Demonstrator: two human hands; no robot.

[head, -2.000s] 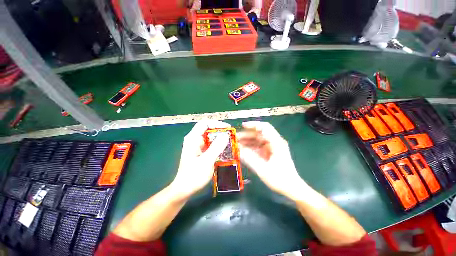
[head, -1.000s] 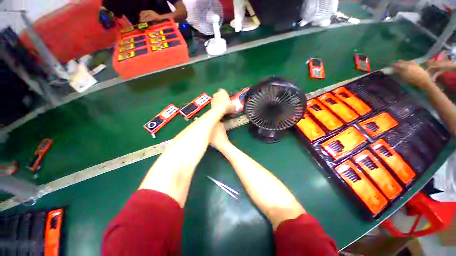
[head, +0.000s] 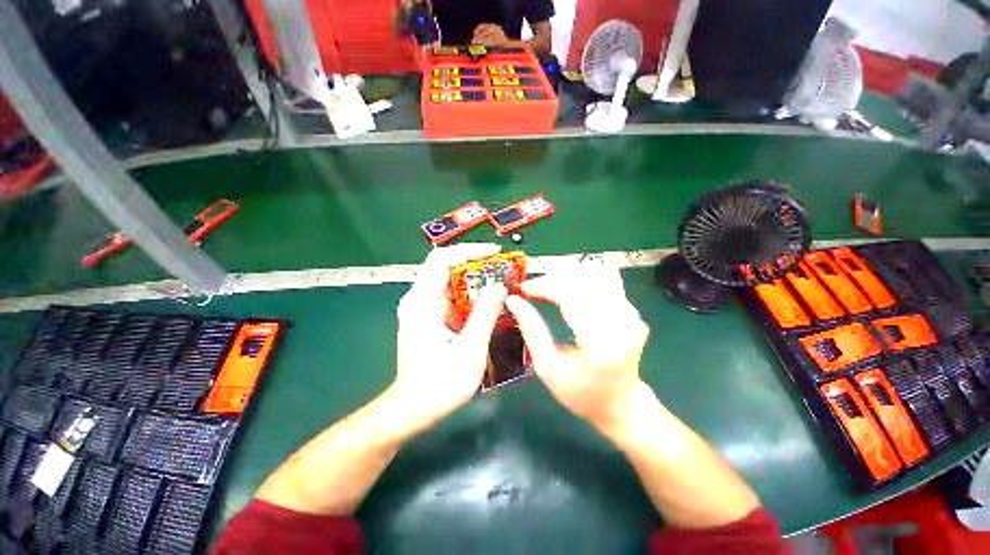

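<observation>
A part-assembled phone unit [head: 485, 278] with an orange rim is held above the green bench. Its patterned board faces up at the far end, and its dark screen end shows below the fingers. My left hand [head: 440, 336] grips it around the left side with the thumb over the board. My right hand [head: 581, 336] pinches at its right edge with thumb and index finger. The fingers hide much of the middle of the phone. Whether a small part is between the right fingertips cannot be told.
A black tray [head: 179, 439] with one orange housing is at left. Another black tray [head: 798, 349] with several housings is at right, behind it a black fan [head: 747, 233]. Phones [head: 521, 215] lie on the green belt. Across it are a red divided box [head: 489, 117] and a person's hands.
My hands have come back from the belt beside the fan and now hold a phone unit over the bench. The view has swung back left. The right tray's near row shows two housings instead of three.
</observation>
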